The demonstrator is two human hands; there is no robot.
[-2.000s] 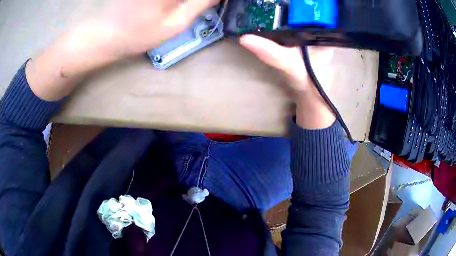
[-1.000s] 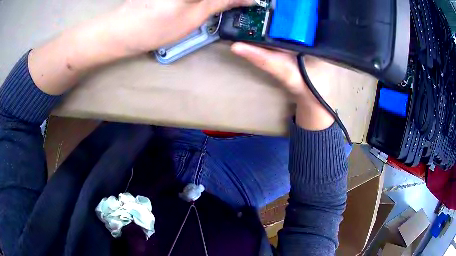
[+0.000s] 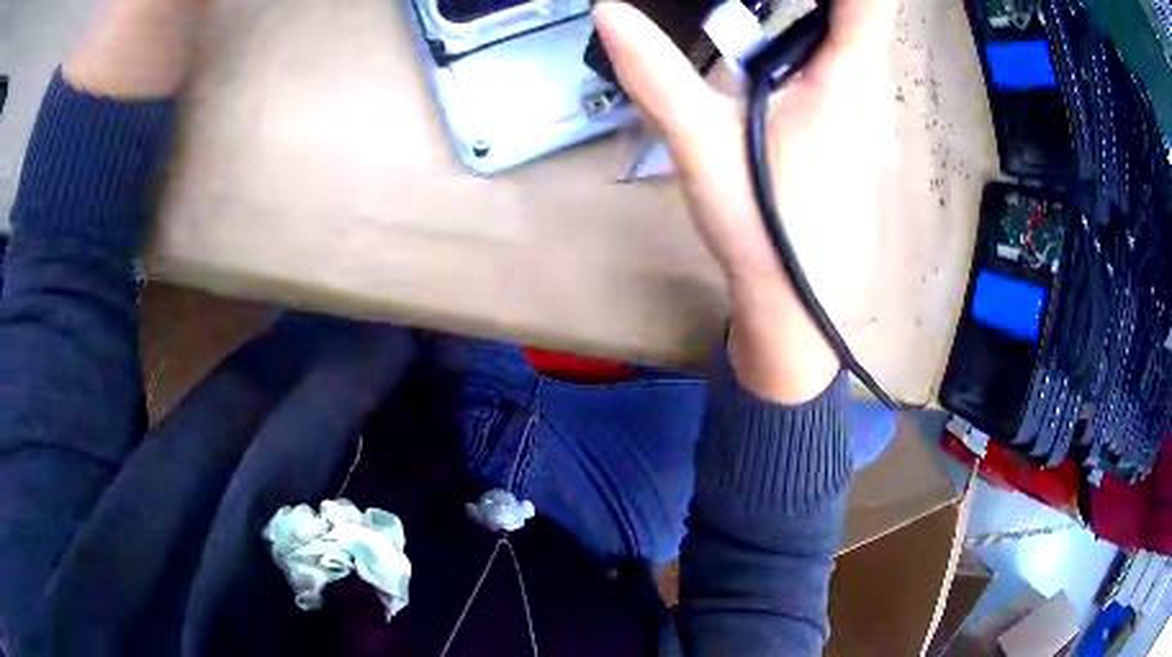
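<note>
A silver-grey panel (image 3: pixel 527 109) with a dark oval opening lies on the cardboard surface at the top centre, cut off by the top edge. My right hand (image 3: pixel 720 167) is beside and partly over its right end. It is closed around a black item with a white label (image 3: pixel 734 31). This looks like the soldering iron; its tip is not visible. The black cord (image 3: pixel 771 212) runs from it across my palm and wrist. A dark part by my thumb is unclear. Of my left arm only the sleeve and bare wrist show at top left; the hand is beyond the edge.
Black housings with blue batteries (image 3: pixel 1009 304) and straps stand in a dense row on the right. Dark specks dot the tan cardboard surface (image 3: pixel 450 244) near them. Its front edge crosses above my lap. An open cardboard box (image 3: pixel 896 578) is below right.
The black housing with the blue battery has left the view. My left hand has moved up and left out of the picture. The grey panel is more exposed, and my right hand has turned.
</note>
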